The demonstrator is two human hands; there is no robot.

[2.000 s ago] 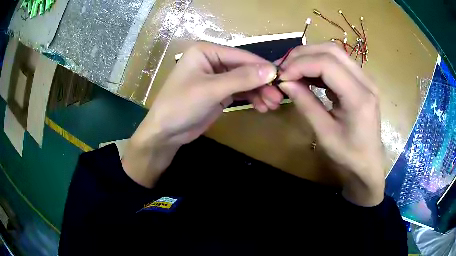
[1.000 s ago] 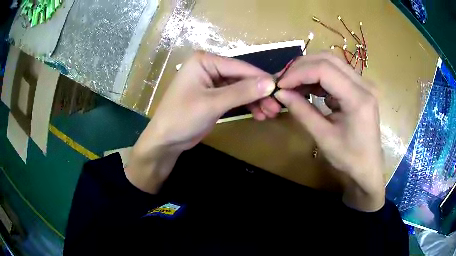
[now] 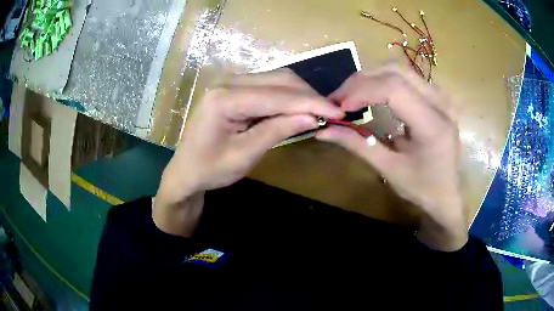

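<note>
My left hand pinches the small metallic end of a wire lead between thumb and fingertips. The lead's red and dark wires run right to a white plug in front of my right palm. My right hand is at the same end, its fingertips beside the wires, slightly blurred; whether it grips the lead is hard to tell. A black adhesive sheet with pale borders lies under and behind my hands, partly hidden. A loose pile of wire leads lies behind my right hand.
The tan bench top has glare spots. Green cylinders lie at the far left beside a silvery textured sheet. An open carton stands on the green floor at left. A shiny blue-purple mat lies at right.
The lead in my fingers has turned, so its wires and white plug now show pointing right. My left fingers lie flatter, and my right fingers have shifted. The view has shifted slightly.
</note>
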